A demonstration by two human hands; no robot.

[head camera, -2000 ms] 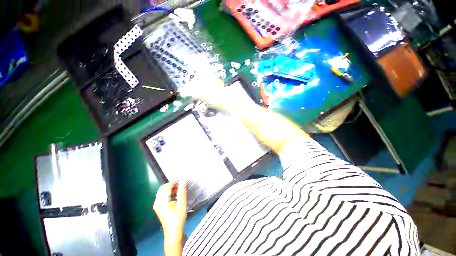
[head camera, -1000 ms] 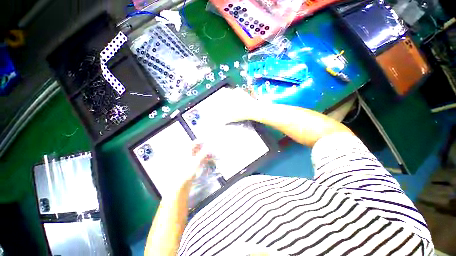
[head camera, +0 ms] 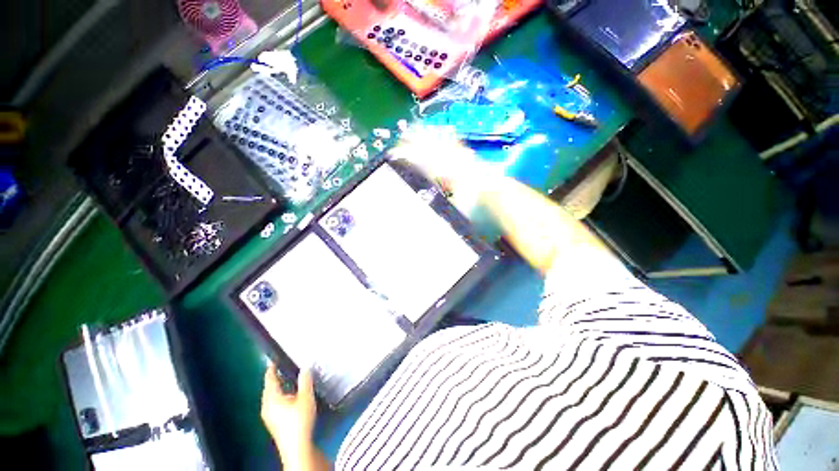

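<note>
A black two-pocket tray (head camera: 368, 276) lies tilted in front of me. Each pocket holds a silver-white phone back cover: the left one (head camera: 322, 317) and the right one (head camera: 405, 239), with dark camera clusters at their upper-left corners. My left hand (head camera: 290, 409) is at the tray's lower-left edge, thumb and fingers straddling the rim. My right hand (head camera: 446, 166) is at the tray's upper-right corner. It is blurred and overexposed, so its fingers and anything in them cannot be made out.
Black small-parts tray (head camera: 147, 241) at left with a perforated strip (head camera: 171, 143); bagged lens parts (head camera: 276, 138) beside it; loose white rings beyond the tray. A second panel tray (head camera: 179, 368) lies lower left. Orange-red tray (head camera: 419, 83), blue plastic sheet (head camera: 543, 138), yellow-handled tool (head camera: 575, 114) and pink fan (head camera: 216, 20) lie beyond.
My left hand has drawn back from over the panels to the tray's lower-left edge. My right hand has moved off the right panel to the upper-right corner. The clear film over the left panel's lower end is gone.
</note>
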